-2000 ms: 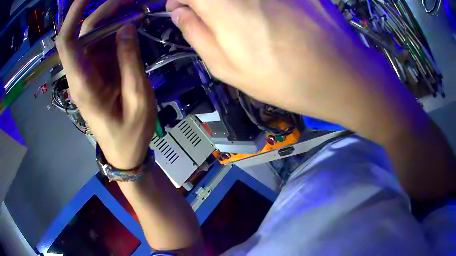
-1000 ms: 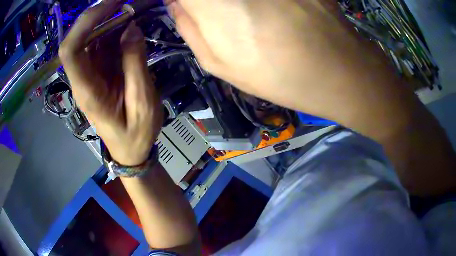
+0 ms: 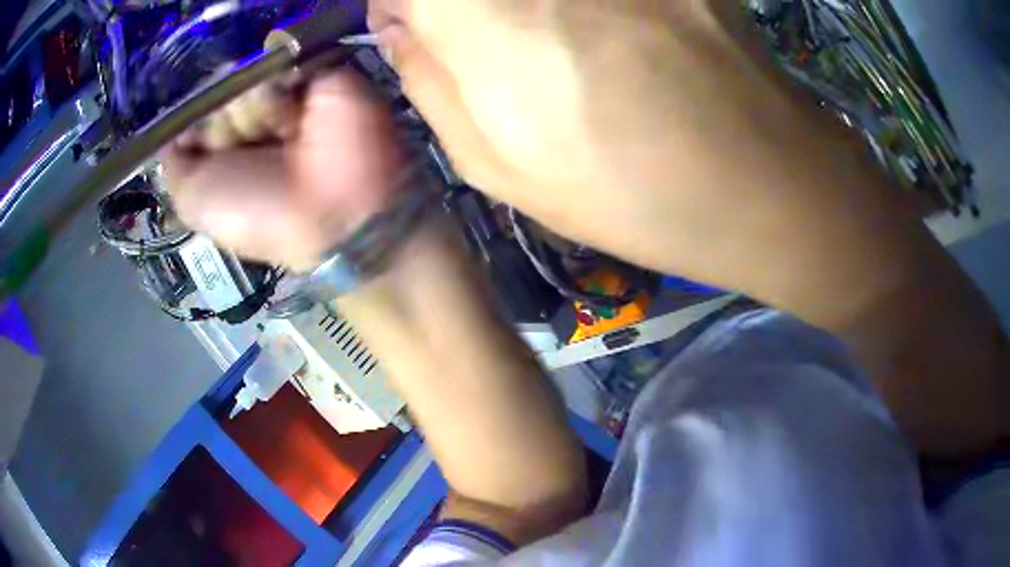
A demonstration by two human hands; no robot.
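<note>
A long brownish tube (image 3: 166, 116) slants from the left edge to the top, with a green band (image 3: 24, 261) near its lower end and a pale ring (image 3: 282, 44) near its upper part. My left hand (image 3: 290, 166) is blurred, its fingers curled just below the tube; whether it grips anything is unclear. My right hand (image 3: 521, 100) is large at the top, cut off by the frame edge. Its fingertips are closed on a thin silvery tool (image 3: 359, 40) beside the tube's upper part; most of the tool is hidden.
A whitish squeeze bottle (image 3: 269, 372) and a pale vented box (image 3: 332, 371) are below my left hand. A blue frame (image 3: 177, 465) is at the lower left. An orange control box (image 3: 607, 310) is at centre right. A bundle of thin rods (image 3: 897, 89) is at the upper right.
My left hand has moved right, its fingers now curled below the tube instead of around it. More of the tube shows, and the squeeze bottle has come into view. My right hand has barely moved.
</note>
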